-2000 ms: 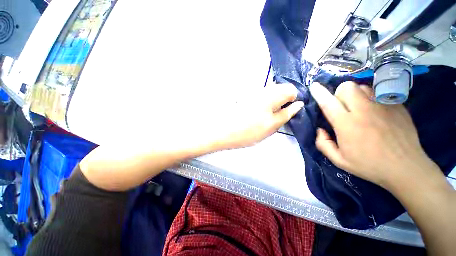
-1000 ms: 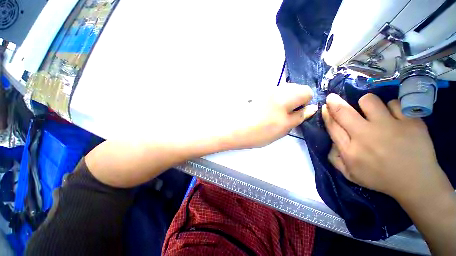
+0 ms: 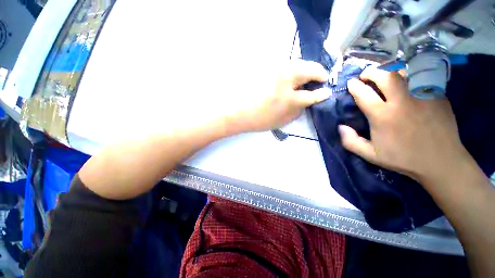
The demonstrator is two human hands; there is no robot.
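Note:
The navy garment (image 3: 358, 184) lies bunched under the sewing machine head (image 3: 353, 27), with part spread behind the grey knob (image 3: 429, 73) and its lower end at the table's front edge. The presser foot area (image 3: 335, 76) rests on the cloth; the needle itself is too blurred to tell. My left hand (image 3: 296, 92) pinches the cloth's left edge between thumb and fingers, just left of the foot. My right hand (image 3: 407, 125) lies on the cloth right of the foot, fingertips pressing it down, thumb apart. Pale stitching shows between my hands.
A ruler strip (image 3: 260, 201) runs along the front edge of the white table (image 3: 179, 65). Taped cardboard (image 3: 59, 76) is at the left edge. A blue crate (image 3: 57, 179) stands below left. Red checked cloth (image 3: 260, 233) lies on the lap.
Against one second ago, the whole view has shifted, with hands and machine higher and further left in it. My right hand's fingers are more spread and lifted. A dark mark on the table below my left hand is uncovered.

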